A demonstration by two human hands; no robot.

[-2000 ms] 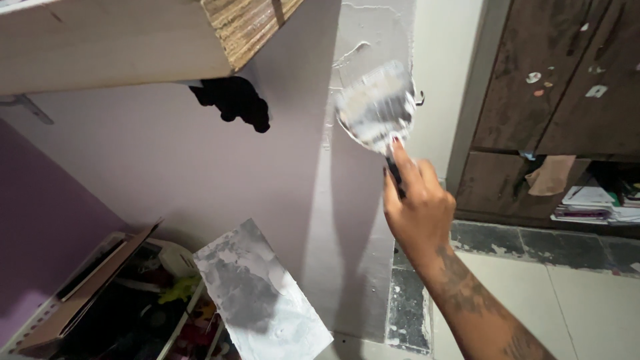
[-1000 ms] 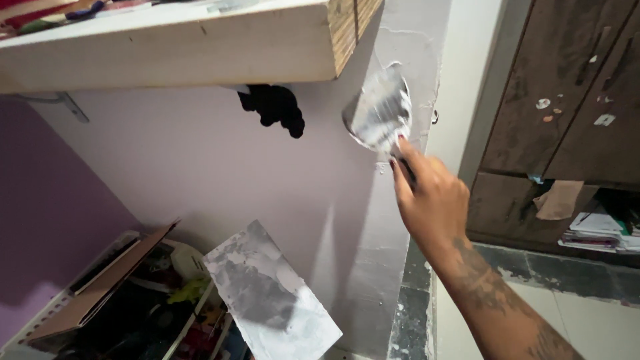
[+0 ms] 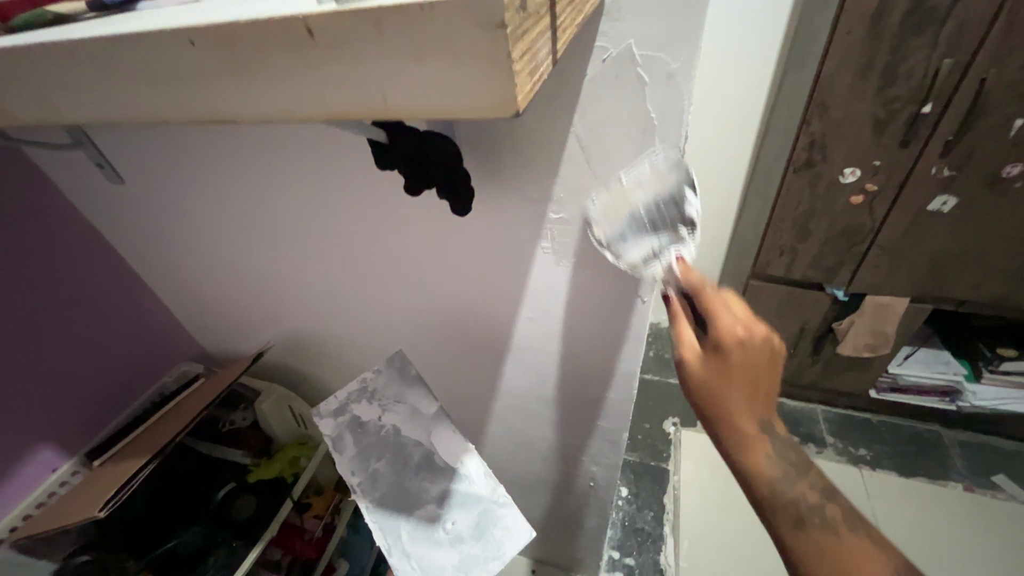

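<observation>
My right hand grips the dark handle of a broad putty knife, whose metal blade is smeared with white filler and blurred. The blade lies at the wall's edge, apparently against the surface. Above it, ridges of wet filler mark the pale wall. At the lower middle a rectangular plate, coated with grey and white filler, stands out in front of the wall; what holds it is out of frame. My left hand does not show.
A thick wooden shelf juts out at upper left on a metal bracket. Below are crates of mixed items with a cardboard flap. A dark wooden cabinet with papers in its lower opening stands right.
The putty knife in my right hand, higher beside the filler ridges before, is now lower down the wall's edge. The view has shifted, showing more of the shelf than two seconds ago.
</observation>
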